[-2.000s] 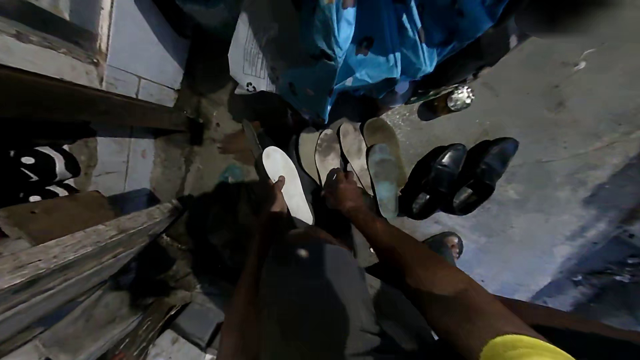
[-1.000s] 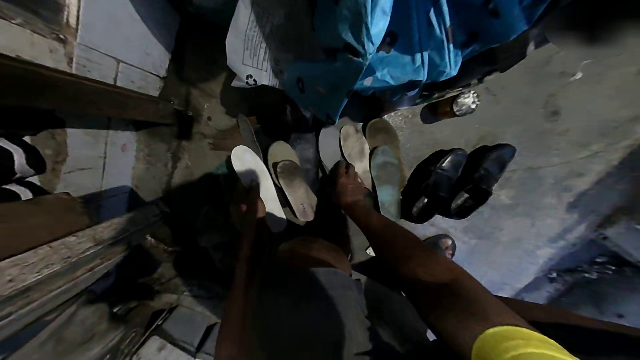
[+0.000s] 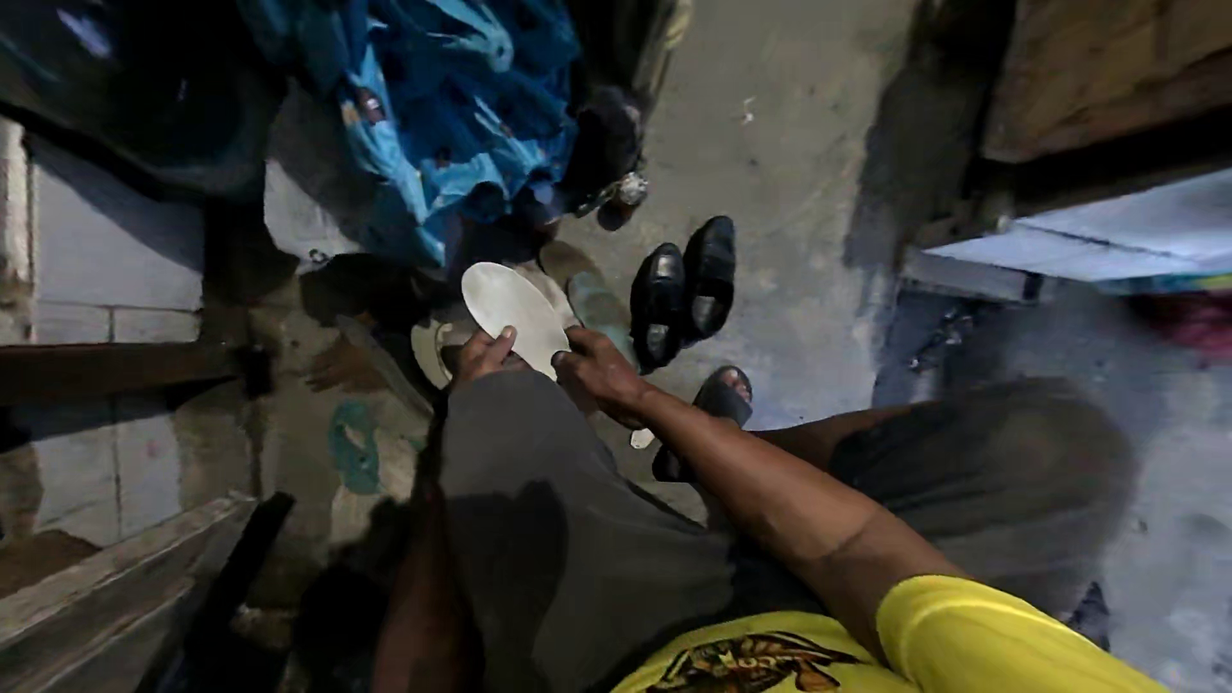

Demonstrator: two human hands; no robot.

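A white shoe insole [image 3: 515, 313] is held up over my lap, its rounded broad end pointing away from me. My left hand [image 3: 484, 354] grips its left edge, thumb on top. At its lower right edge is my right hand [image 3: 602, 371], fingers closed on the insole's narrow end. Behind and partly under it lie more insoles, a greenish one [image 3: 599, 306] to the right and a pale one [image 3: 430, 352] to the left. A pair of black shoes [image 3: 683, 292] stands just right of them on the floor.
A blue plastic bag [image 3: 481, 125] and a pale sack [image 3: 303, 212] lie beyond the insoles. A teal scrap [image 3: 355, 448] is on the floor at left. Wooden boards [image 3: 115, 568] edge the lower left, and a wooden piece of furniture [image 3: 1107, 77] stands at upper right. My sandalled foot [image 3: 729, 393] rests near the shoes.
The white insole, earlier in my left hand alone, is now held by both hands. My right hand has left the row of insoles. The view has turned to the right.
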